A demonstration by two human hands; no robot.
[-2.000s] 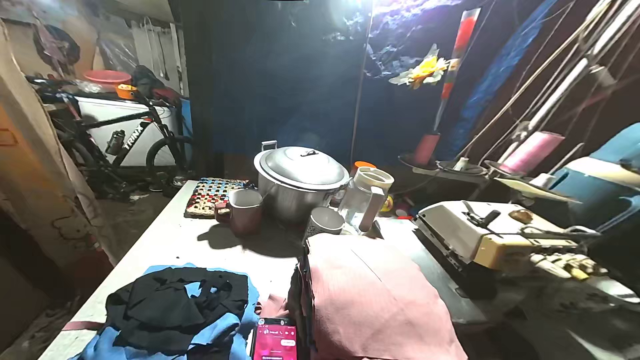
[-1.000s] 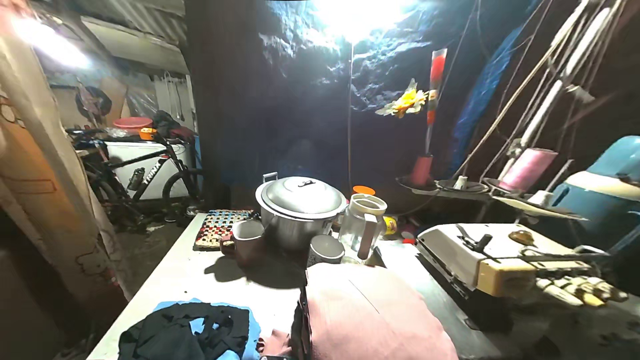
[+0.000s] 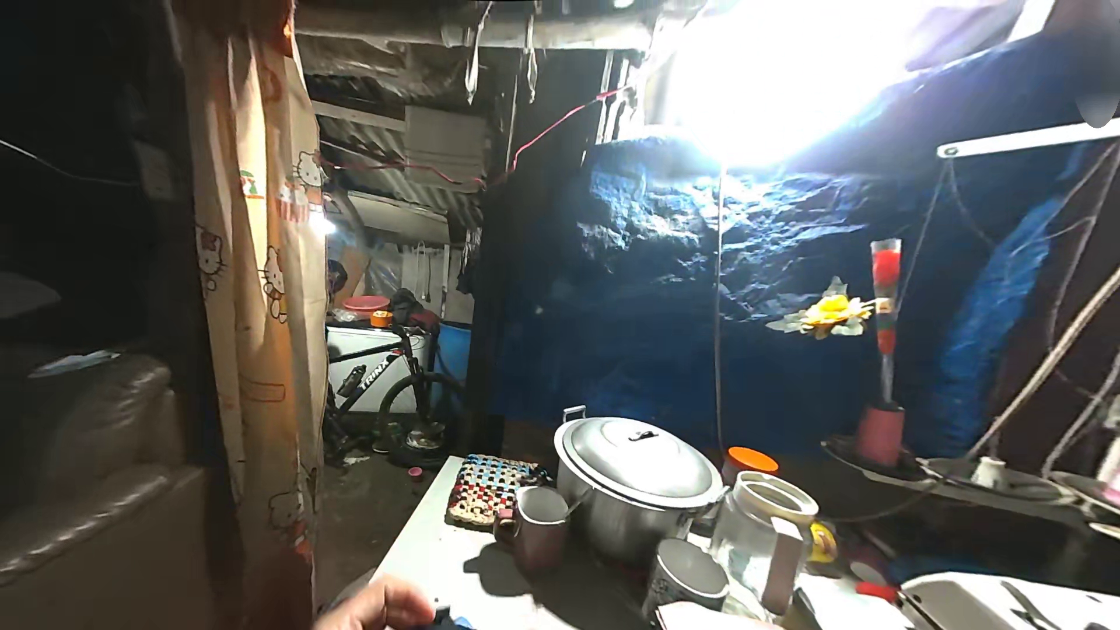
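Note:
At the bottom edge, my left hand (image 3: 381, 605) is partly in view over the near left side of the white table (image 3: 429, 547), its fingers bent. Beside its fingertips a scrap of dark and blue cloth (image 3: 448, 619) shows; whether the hand grips it is hidden. My right hand is out of view. Farther back stand a mug with a handle (image 3: 541, 534), a lidded aluminium pot (image 3: 604, 512), a second mug (image 3: 691, 573) and a clear pitcher (image 3: 744, 542). A woven multicoloured mat (image 3: 483, 490) lies at the table's back left corner.
A printed curtain (image 3: 262, 350) hangs at the left, with a bicycle (image 3: 385, 376) beyond it. Blue sheeting (image 3: 612, 350) covers the back. Part of a sewing machine (image 3: 1006, 599) and a thread stand with a pink cone (image 3: 880, 435) are at the right. An orange lid (image 3: 752, 459) shows behind the pitcher.
The view has swung up and to the left. The phone seen two seconds ago and most of the black and blue cloth and pink fabric are out of view.

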